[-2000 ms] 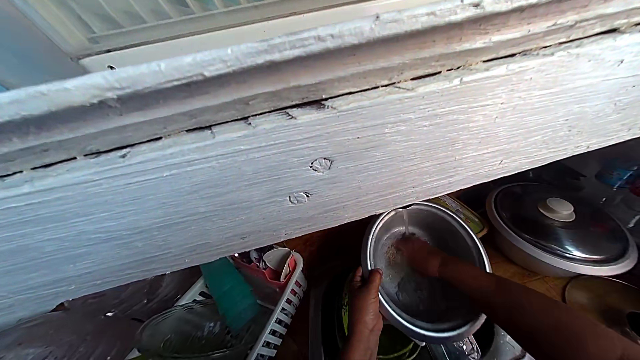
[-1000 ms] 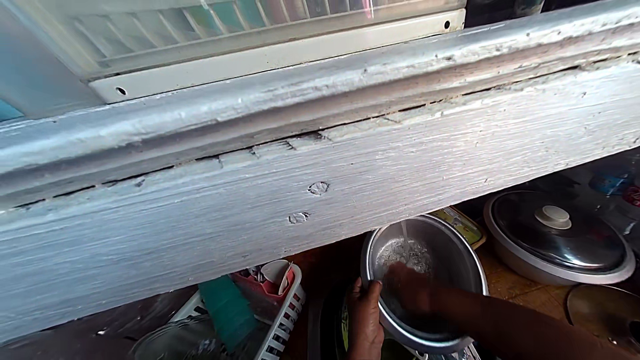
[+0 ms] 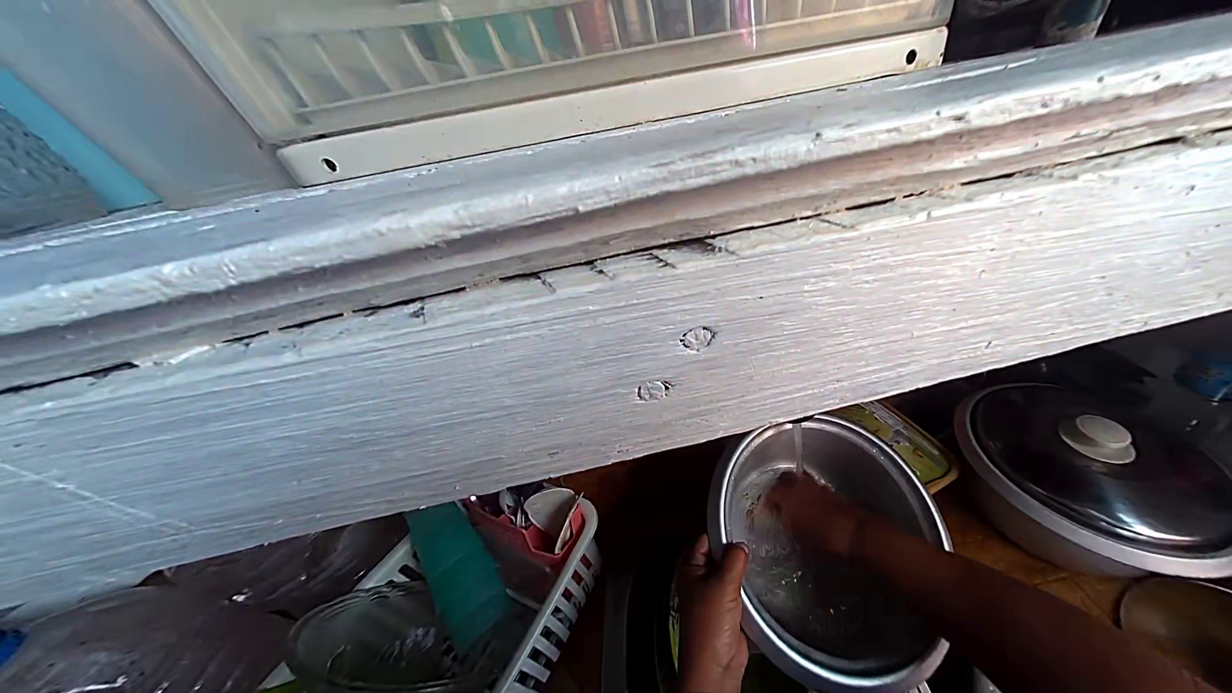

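Observation:
A round metal pot (image 3: 837, 616) is tilted under a thin stream of water (image 3: 797, 448), low in the head view, right of centre. My left hand (image 3: 712, 611) grips its left rim, the thumb over the edge. Inside the pot, my right hand (image 3: 813, 515) touches the inner wall close to the falling water; its fingers are blurred and partly hidden, and whether they hold anything I cannot tell. Some water shows in the pot.
A painted wooden board (image 3: 481, 404) crosses the view above the pot. At lower left, a white plastic dish rack (image 3: 553, 626) holds a red container (image 3: 520, 544), a green cup (image 3: 462, 577) and a glass bowl (image 3: 375, 635). A lidded pot (image 3: 1107, 481) stands at right.
The right hand has shifted about inside the pot. The water stream shows again beside it, though it was not plain one second ago.

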